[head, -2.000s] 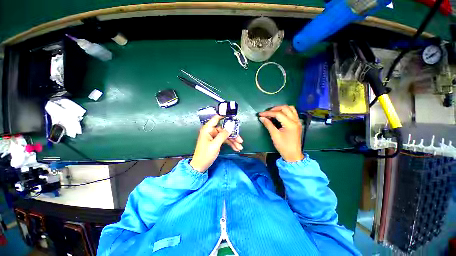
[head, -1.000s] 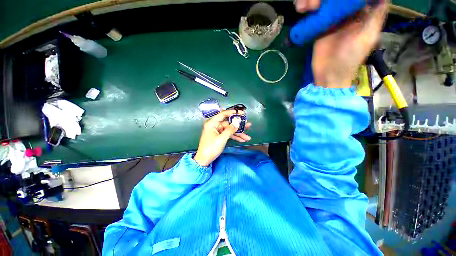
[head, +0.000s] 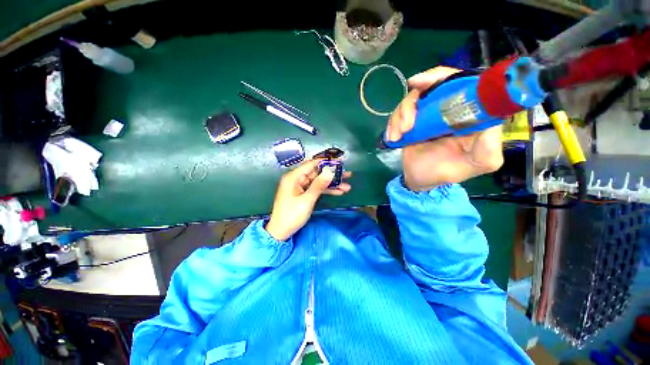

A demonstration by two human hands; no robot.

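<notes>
My left hand [head: 303, 192] holds a small watch case [head: 330, 173] above the front part of the green mat [head: 142, 167]. A small dark part [head: 328, 153] sticks up at the case's far edge. My right hand [head: 445, 153] is closed around the blue barrel of an electric screwdriver [head: 456, 107], which has a red rear band. The driver's dark tip points left toward the case and is apart from it. The inside of the case is too small to make out. A silvery-blue rounded cover [head: 289, 152] lies on the mat just left of the case.
A second watch unit [head: 223, 127], a marker pen [head: 285, 116] and tweezers [head: 267, 94] lie behind. A tape roll [head: 383, 90] and a pale container [head: 368, 39] stand farther back. White cloth [head: 75, 165] is left. A yellow-handled soldering iron [head: 566, 135] is right.
My right hand first reached up to the hanging screwdriver, then brought it down and left, closer to the case. My left hand still holds the case. The view has shifted slightly.
</notes>
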